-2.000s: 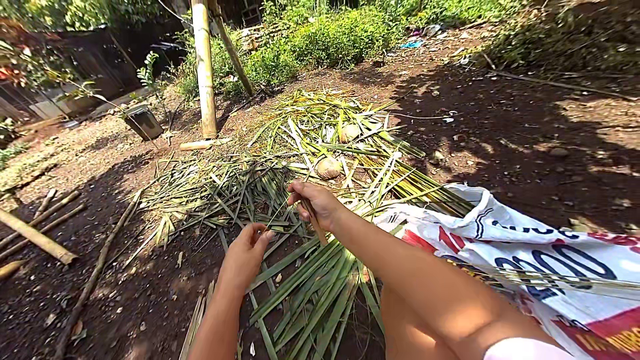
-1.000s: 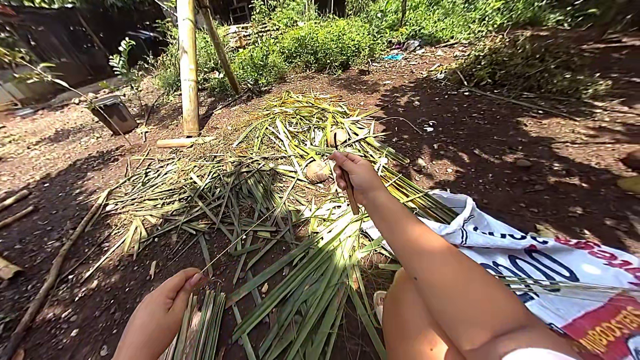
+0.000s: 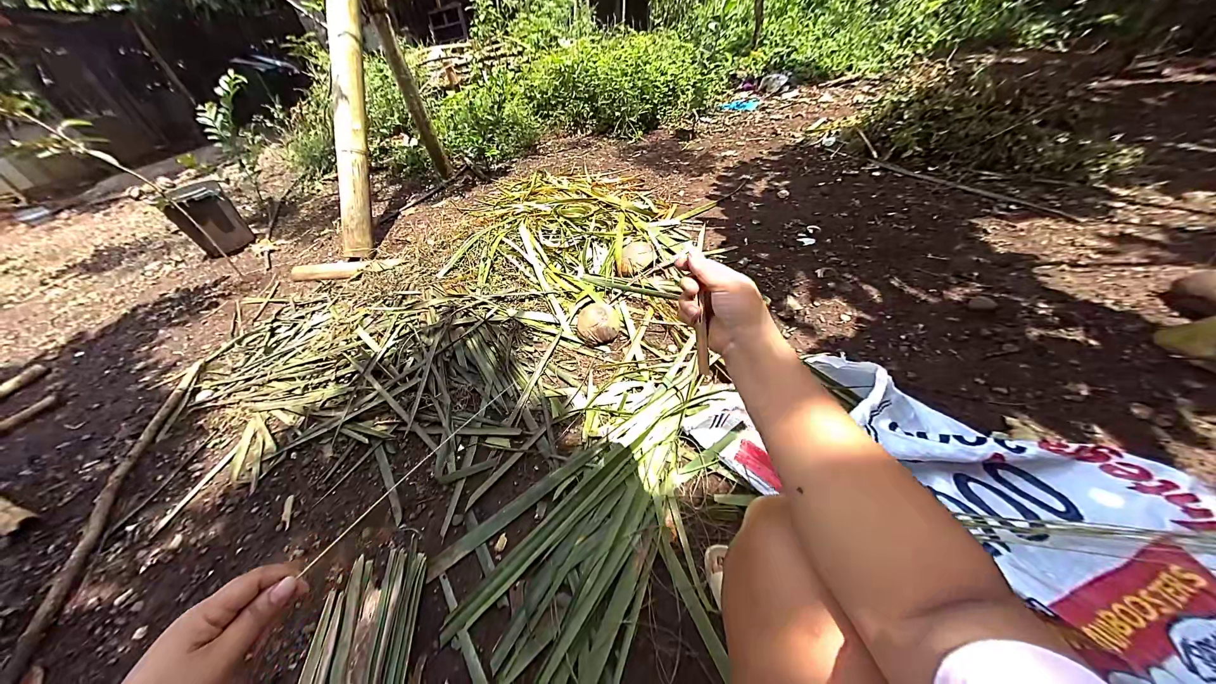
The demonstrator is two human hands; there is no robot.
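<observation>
My left hand (image 3: 223, 622) pinches the end of a thin pale leaf midrib (image 3: 380, 499) at the lower left; the strip slants up and right over the leaf pile. Above the heap, my right hand (image 3: 717, 299) is closed on the brown handle of a tool (image 3: 703, 337), perhaps a knife; its blade is hard to make out. A fan of long green palm leaflets (image 3: 579, 541) lies below my right hand. Beside my left hand is a bundle of cut leaflets (image 3: 366, 617). Loose dull green strips (image 3: 380, 361) are heaped behind.
Two round brown coconut-like objects (image 3: 598, 324) rest among yellow-green strips. A printed white sack (image 3: 1007, 475) lies on the right, with thin strips across it. A bamboo post (image 3: 350, 133), a dark bucket (image 3: 209, 218) and a long stick (image 3: 104, 503) are on the left.
My hands have moved farther apart since two seconds ago, the left one down and to the left. The thin strip now shows stretched out from my left hand.
</observation>
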